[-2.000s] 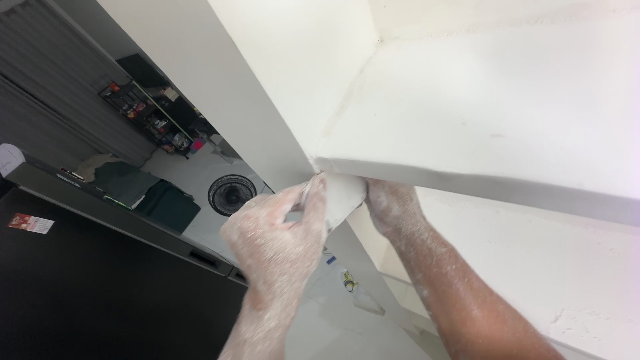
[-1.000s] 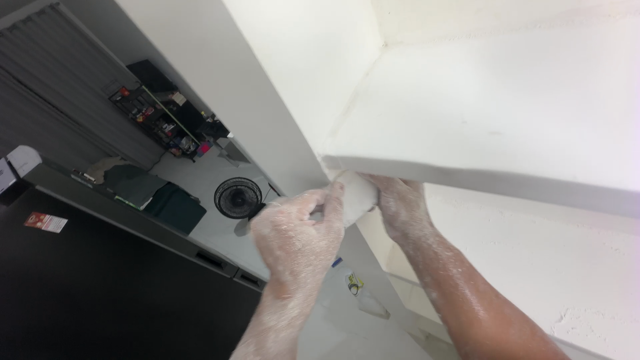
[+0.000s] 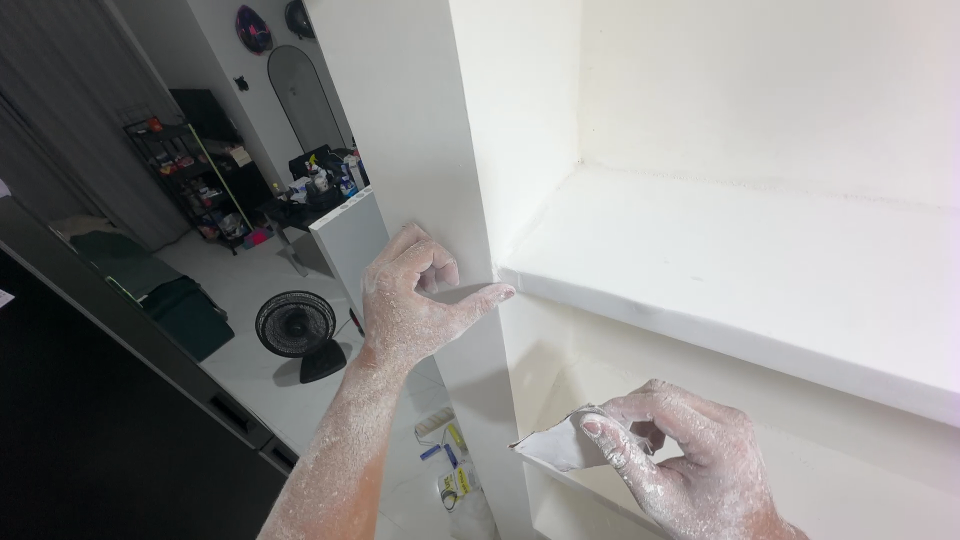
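White dust covers both of my hands. My left hand (image 3: pixel 420 300) rests at the front edge of a white wall post (image 3: pixel 420 150), its fingers curled apart with nothing between them, the thumb tip by the corner where a white shelf (image 3: pixel 675 315) meets the post. Below that shelf, my right hand (image 3: pixel 690 457) pinches a bent piece of sandpaper (image 3: pixel 559 448) between thumb and fingers. The sheet's pale side and ragged dark edge show. A lower shelf edge lies behind the sheet.
On the floor at left stand a black fan (image 3: pixel 296 326) and, below, a paint roller (image 3: pixel 435 422) near a bucket (image 3: pixel 459 480). A black refrigerator (image 3: pixel 112 420) fills the lower left. A rack (image 3: pixel 187 180) and a cluttered table stand farther back.
My hands were together at the shelf corner on the pale sheet. Now they are apart: the right holds the sheet lower down, and the left has let go. The view has shifted.
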